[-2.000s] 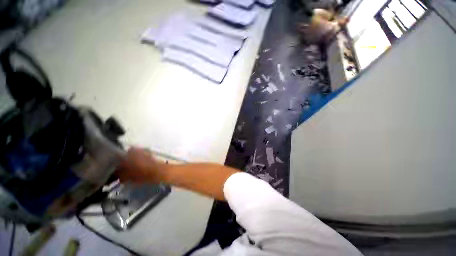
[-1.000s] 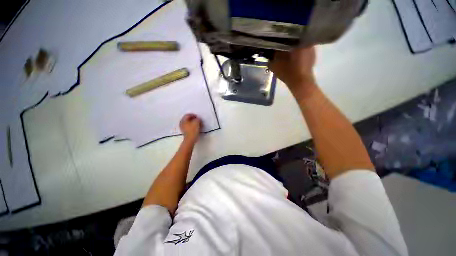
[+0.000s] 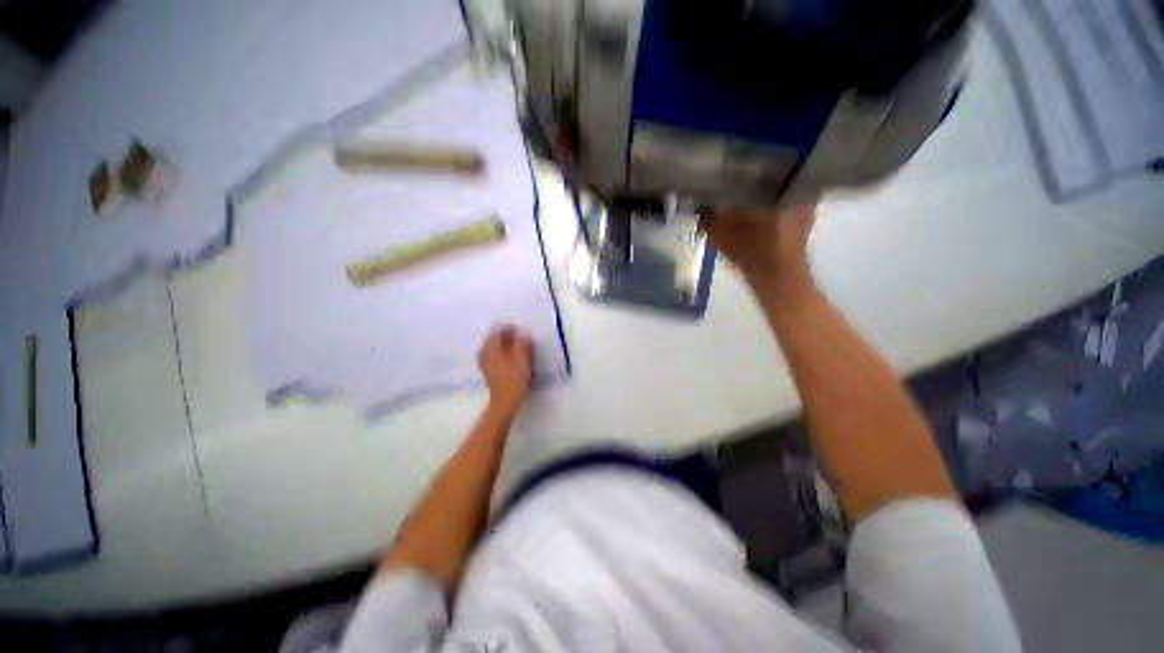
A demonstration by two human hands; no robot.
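The electric cutting machine, blue and silver, stands at the top centre, its flat base plate on the table just right of the paper-topped block. My right hand reaches up under the motor body; its fingers are hidden behind the machine, so its grip cannot be seen. My left hand rests on the near right corner of the paper-topped block, fingers bent. Two yellowish weights, an upper bar and a lower bar, lie on that block. The picture is blurred.
The main lay spreads at the upper left with two small boxes. A paper-topped piece with a narrow bar lies at the far left. Cut pieces lie at the upper right. Scraps cover the floor beyond the table edge.
The view has swung from the machine at the left to the block. In the last second, the machine, block and both hands sit slightly lower in the picture; the left hand stays on the block.
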